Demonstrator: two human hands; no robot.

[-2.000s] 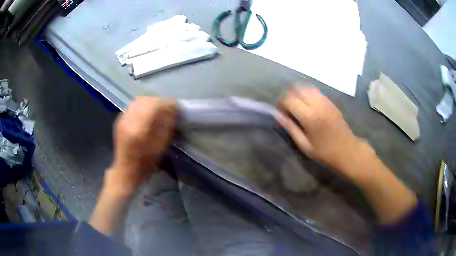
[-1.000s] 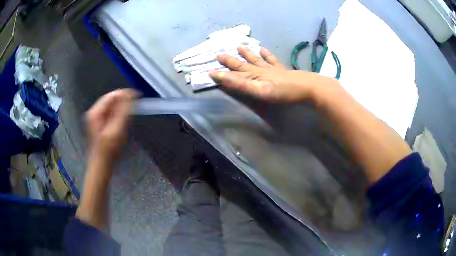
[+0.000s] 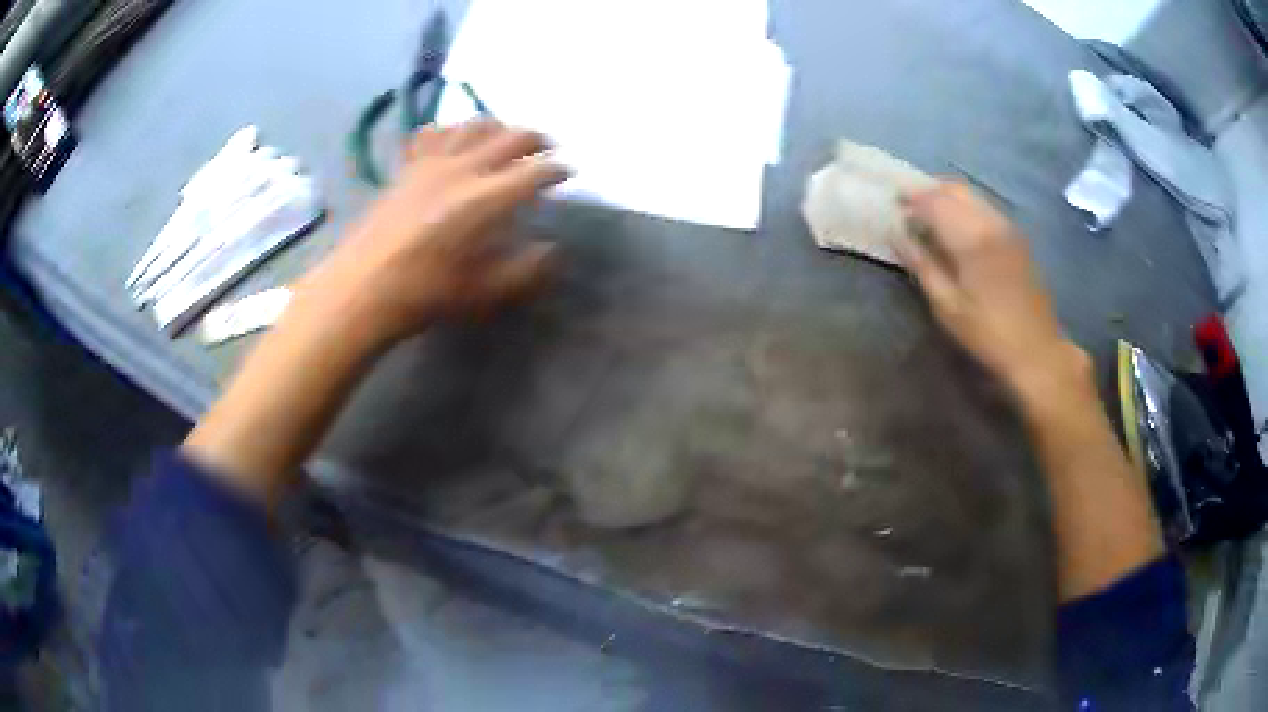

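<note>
My left hand [image 3: 466, 230] is blurred, over the near left corner of the white fabric stack [image 3: 633, 104], fingers apart; I cannot tell if it touches the fabric. My right hand [image 3: 973, 257] has its fingertips on the right edge of the beige interlining stack [image 3: 859, 202]; whether it grips a piece is not clear. White pressed strips [image 3: 230, 230] lie fanned at the left, with a separate short white end [image 3: 245, 317] showing beside my left forearm. The grey template is not distinguishable.
Green-handled scissors [image 3: 417, 104] lie behind my left hand, partly covered. The iron [image 3: 1182, 438] rests at the far right. A crumpled pale cloth [image 3: 1106, 153] lies at the upper right. The scorched table cover [image 3: 626, 417] spans the middle, its edge nearest me.
The pale strip held in my left hand is no longer in it. My left hand has moved to the white stack, my right hand from the pressed strips to the interlining. The view has turned right.
</note>
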